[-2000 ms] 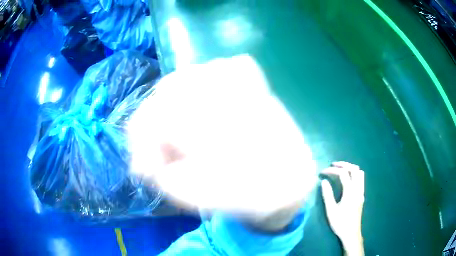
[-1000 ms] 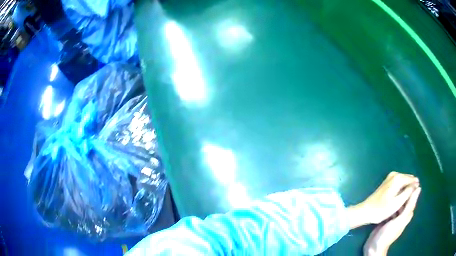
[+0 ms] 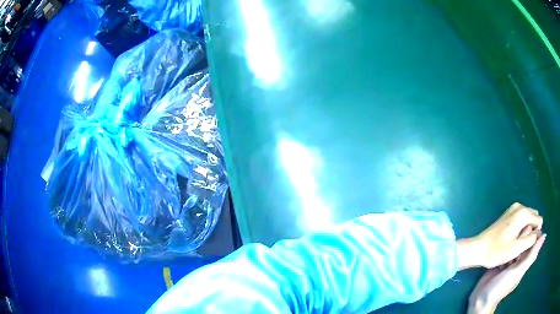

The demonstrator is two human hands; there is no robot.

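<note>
My left hand (image 3: 513, 236), bare, with a pale blue sleeve, reaches across to the lower right over the glossy green work surface (image 3: 368, 104). Its fingers are curled and no object shows in it. My right hand (image 3: 506, 279), also bare, comes up from the bottom edge and touches the left hand from below. Its fingers are partly hidden behind the left hand, so their pose is unclear. No product lies in either hand that I can see.
A large knotted clear-blue plastic bag (image 3: 141, 153) stands left of the green surface's edge. Another blue bag (image 3: 175, 12) is behind it. The blue floor (image 3: 31, 202) has a short yellow mark (image 3: 168, 278). A pale green line (image 3: 540, 30) runs at the far right.
Two seconds ago a glaring white blur covered the middle and my hands were apart; now they are together at the lower right. Since one second ago the view has shifted and they remain together.
</note>
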